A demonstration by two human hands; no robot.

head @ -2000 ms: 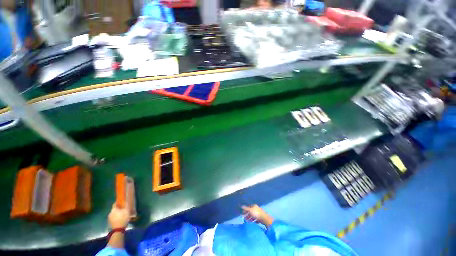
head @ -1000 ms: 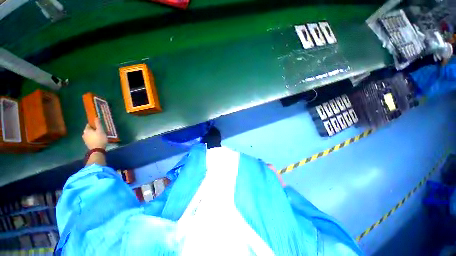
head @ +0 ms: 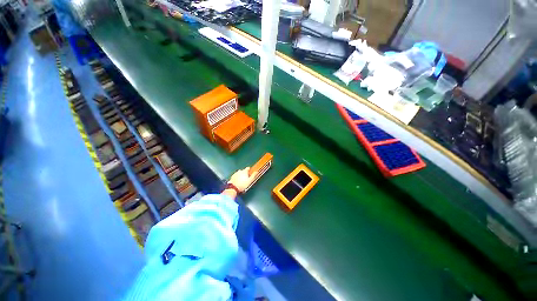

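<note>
My left hand (head: 239, 179) is at the near edge of the green bench, closed on the near end of a narrow orange fixture (head: 259, 170) with a pale striped side. The fixture is at the bench surface; I cannot tell if it is lifted. To its right an orange fixture (head: 310, 174) with a dark, divided centre lies on the bench. To its left and farther along stand stacked orange fixtures (head: 215, 102) with pale slotted faces. My right hand is not in view.
A white post (head: 268, 70) stands behind the stacks. A red-rimmed bin (head: 406, 169) with blue inside is at the far side. A blue basket (head: 262, 260) is below the near edge. Rows of blocks (head: 126, 154) line the floor left, beside yellow-black tape.
The view has swung left, showing the floor rows and aisle. My left hand still holds the narrow fixture between the framed fixture and the stacks. My right hand has left the view.
</note>
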